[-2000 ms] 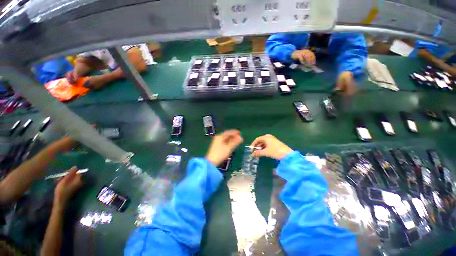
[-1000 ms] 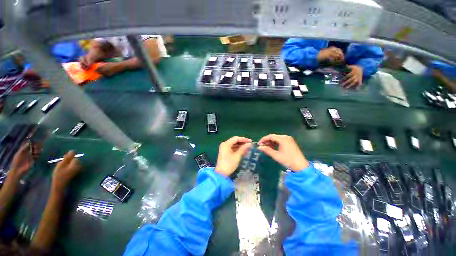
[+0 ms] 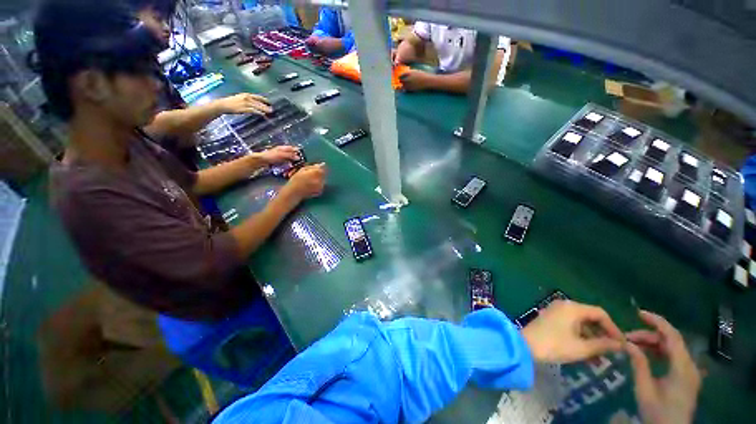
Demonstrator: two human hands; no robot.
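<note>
My left hand (image 3: 572, 331), in a blue sleeve, reaches in at the lower right with its thumb and fingertips together. My right hand (image 3: 667, 368) faces it, fingers bent, and the fingertips of both hands meet. A tiny dark sliver shows just above them; whether either hand pinches it is too small to tell. A pale sheet with rows of small pieces (image 3: 590, 385) lies below the hands, partly covered by them. A part-assembled phone (image 3: 480, 290) lies left of my left hand. Another phone (image 3: 543, 305) lies at that hand's upper edge, partly hidden.
Other phones lie on the green bench (image 3: 431, 248). A clear compartment tray (image 3: 646, 170) stands at the upper right. A grey metal post (image 3: 375, 99) rises mid-view. Shiny film (image 3: 390, 290) lies left of centre. A person (image 3: 141, 182) works at the left.
The view has swung left, so my hands now appear at the lower right and the neighbouring worker shows. My fingertips are no longer on the sheet's far end; the sheet now lies below them.
</note>
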